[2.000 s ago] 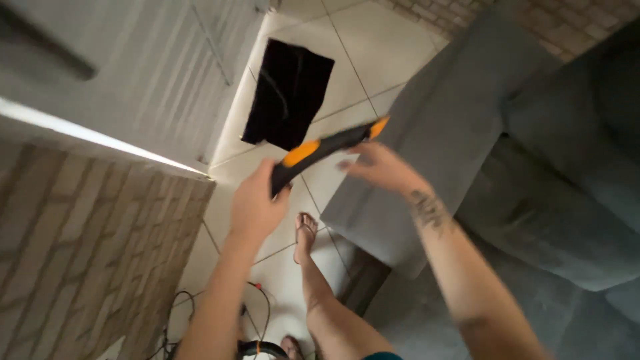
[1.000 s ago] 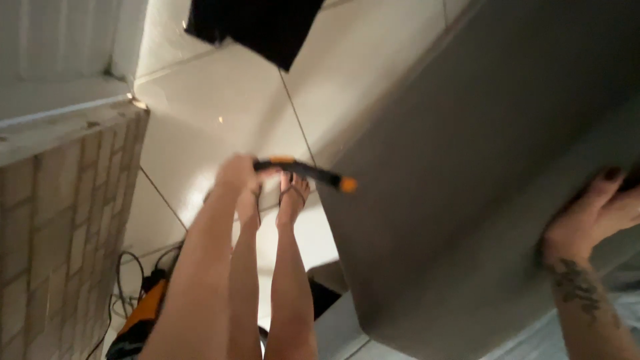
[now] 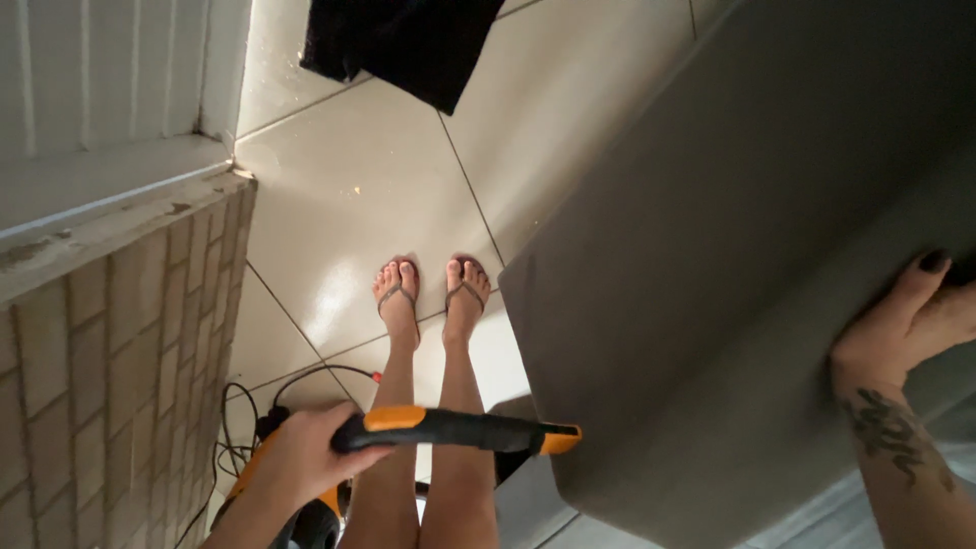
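Note:
My left hand [image 3: 313, 450] grips the end of a black and orange vacuum cleaner handle [image 3: 465, 428], which lies across the view above my legs. Its orange tip points right, close to the corner of the grey sofa [image 3: 671, 290]. At the right edge my right hand [image 3: 900, 328] rests against the sofa's grey upholstery, thumb spread from the fingers; the fingertips are partly cut off by the frame. Below my left forearm, a black and orange vacuum cleaner body [image 3: 316, 518] is partly hidden.
A black cloth [image 3: 408, 46] lies on the tiled floor [image 3: 366, 168] at the top. A brick-patterned wall [image 3: 122, 366] and a white door [image 3: 107, 76] stand at the left. A black cable [image 3: 229, 427] loops beside the wall. My feet in flip-flops [image 3: 396, 293] stand by the sofa corner.
Two seconds ago both hands were near the handle; my right hand has since moved right onto the sofa. My left hand still holds the handle. The view has shifted closer to the sofa.

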